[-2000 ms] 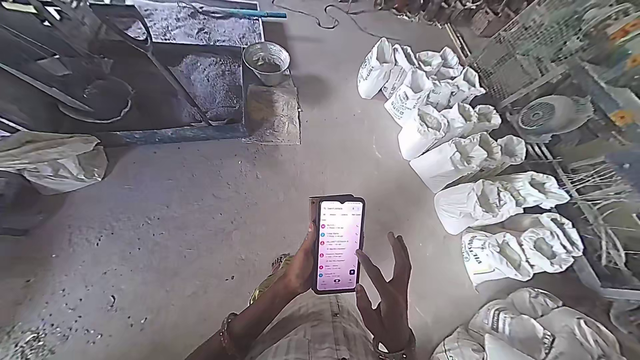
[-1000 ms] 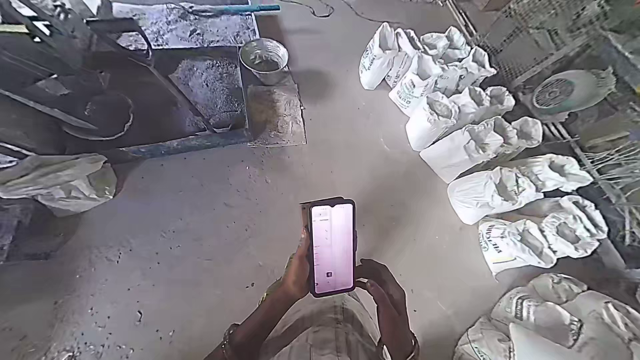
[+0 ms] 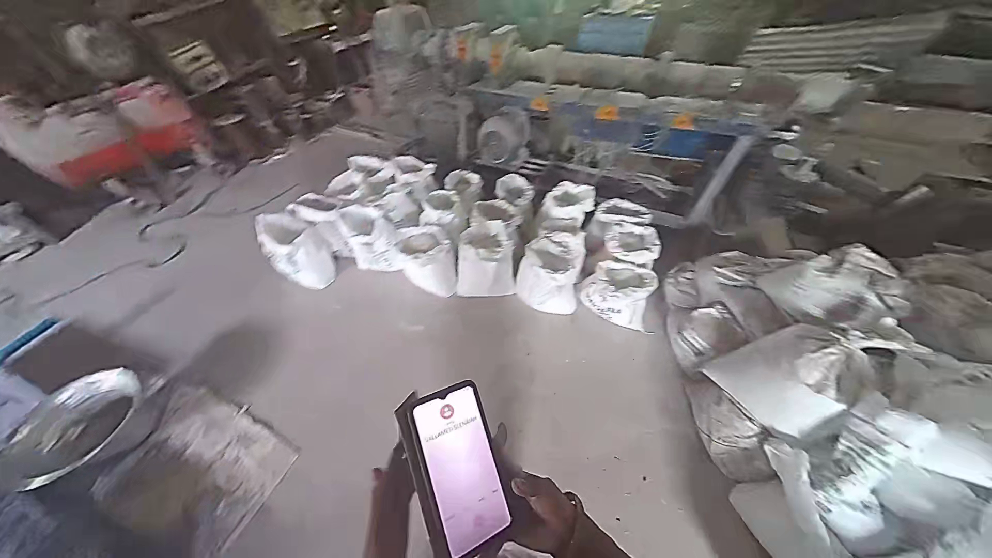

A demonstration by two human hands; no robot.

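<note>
A smartphone (image 3: 463, 473) in a dark flip case is held upright at the lower middle, its lit screen pinkish white with a round red icon near the top. My left hand (image 3: 391, 496) grips the phone's left side, over the case flap. Against the phone's lower right edge lies my right hand (image 3: 542, 504), with its thumb near the screen's edge and a bracelet at the wrist. The fingers behind the phone are largely hidden.
Rows of open white sacks (image 3: 484, 260) stand on the floor ahead. Filled sacks (image 3: 806, 380) are heaped at right. A metal basin (image 3: 74, 430) is at left beside a flat sheet (image 3: 209, 465). Machinery with a motor (image 3: 504, 138) stands behind; a cable (image 3: 116, 271) crosses the floor.
The view has swung right and upward. The phone's screen has changed from a list to a plain page with a red icon. My right hand has come against the phone's edge.
</note>
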